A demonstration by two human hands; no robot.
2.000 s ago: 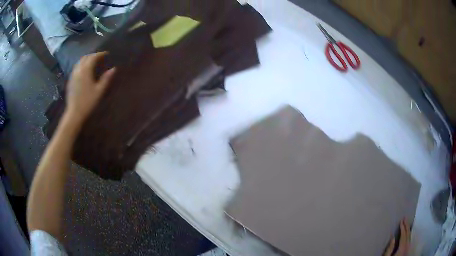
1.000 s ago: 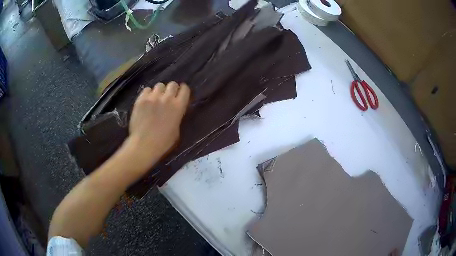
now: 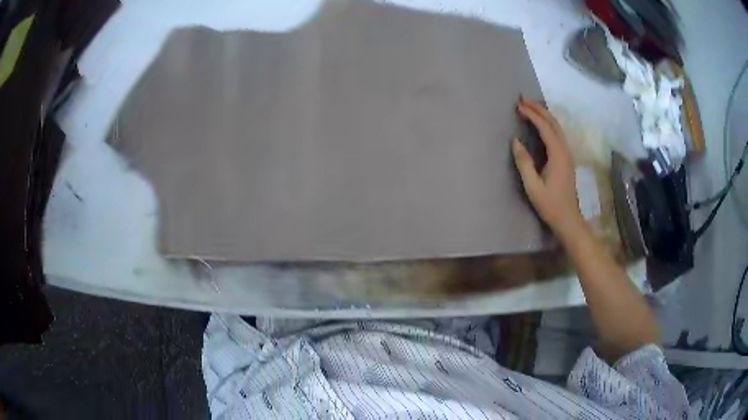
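A taupe cut garment panel [image 3: 344, 148] lies flat in front of me, with curved notches at its far left and left side. Its near edge is a thin pale line. My right hand [image 3: 545, 164] rests at the panel's right edge, fingers apart, thumb and fingertips on or beside the cloth; it does not visibly grip it. My left hand is not in view. The steam iron [image 3: 660, 205] is parked at the right, with its black body and a hose and cable behind it.
The white ironing table [image 3: 90, 221] has a brown scorched near edge. Dark brown cut pieces [image 3: 20, 164] hang at the left end, with a yellow patch [image 3: 16, 45]. Right: a crumpled white scrap [image 3: 656, 107], a grey pointed shape [image 3: 592, 54], a pale slip [image 3: 587, 192] and a red object [image 3: 627, 25].
The view has swung right, so the iron now shows. My left hand, earlier on the dark brown pieces, has left the picture. The scissors and white roll are out of view, and my right hand shows fully.
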